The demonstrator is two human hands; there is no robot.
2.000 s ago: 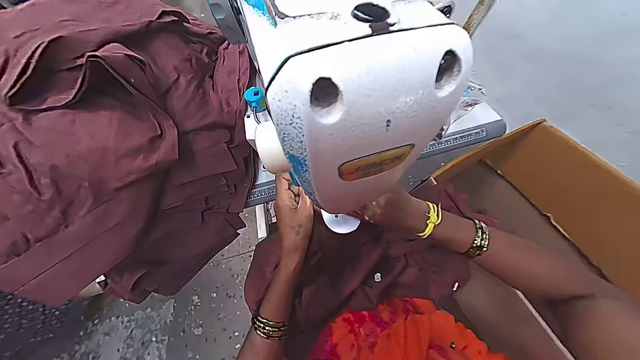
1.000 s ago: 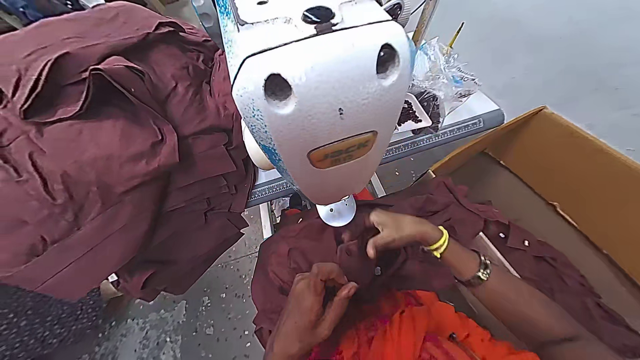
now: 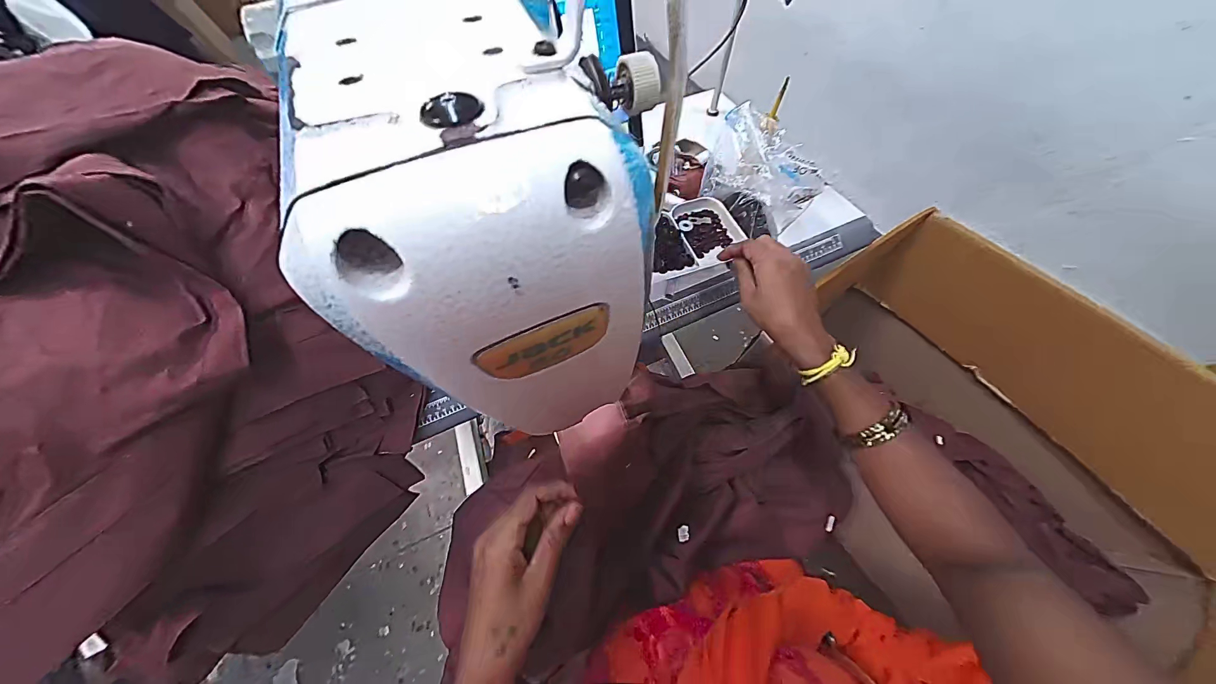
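A white Jack sewing machine head [image 3: 475,256] fills the upper middle of the head view, its needle area hidden beneath. Maroon cloth [image 3: 712,465] lies over my lap below it. My left hand [image 3: 522,560] is over this cloth, thumb and fingers curled close together; whether something is between them cannot be told. My right hand [image 3: 781,290] reaches to the near right edge of a white divided tray [image 3: 724,223] holding small dark buttons [image 3: 701,233], its thumb and forefinger nearly together. Whether it pinches a button is too small to tell.
A large pile of maroon cloth pieces [image 3: 114,361] stands at the left. An open cardboard box [image 3: 1045,332] is at the right, with maroon cloth hanging into it. Clear plastic bags [image 3: 760,161] lie behind the tray, and a ruler strip [image 3: 693,306] runs along the table edge.
Both hands were under the machine head, then over the cloth in front of it. My right hand has since moved out to the button tray, while my left hand stays over the cloth.
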